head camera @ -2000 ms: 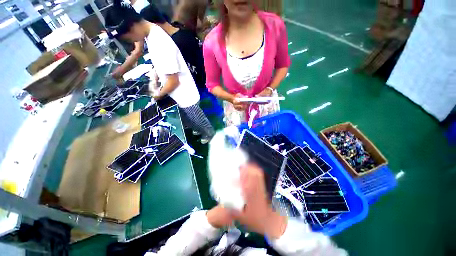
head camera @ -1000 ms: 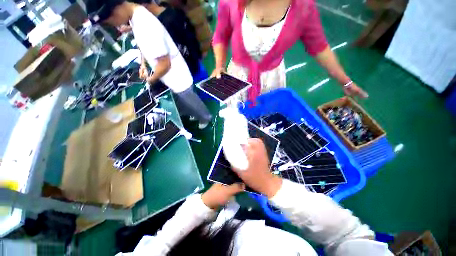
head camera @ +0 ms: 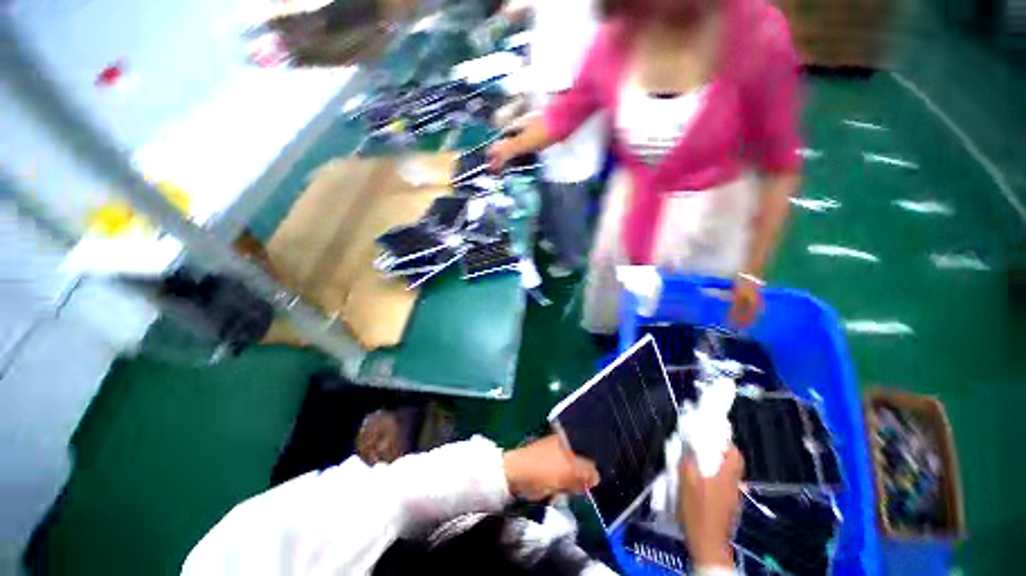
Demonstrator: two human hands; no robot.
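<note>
My left hand (head camera: pixel 554 468) grips the lower left edge of a small solar panel (head camera: pixel 621 425), a black rectangle with thin pale lines, held tilted at the near left side of the blue crate. My right hand (head camera: pixel 711 506) holds a white crumpled wiping cloth (head camera: pixel 709 425), just right of the panel and over the crate; the cloth looks apart from the panel's face, but blur makes contact hard to tell. More panels (head camera: pixel 779 441) with white wires lie in the blue plastic crate (head camera: pixel 852 433).
A person in pink (head camera: pixel 720 113) stands across the crate, one hand at its far rim, the other at the panel pile (head camera: pixel 433 242) on the bench's cardboard sheet (head camera: pixel 326 242). A cardboard box of small parts (head camera: pixel 917 467) stands right of the crate.
The view has swung left. My left hand has lifted the panel into a steeper tilt, and the cloth has moved off it to the right. The person in pink now reaches to the bench pile.
</note>
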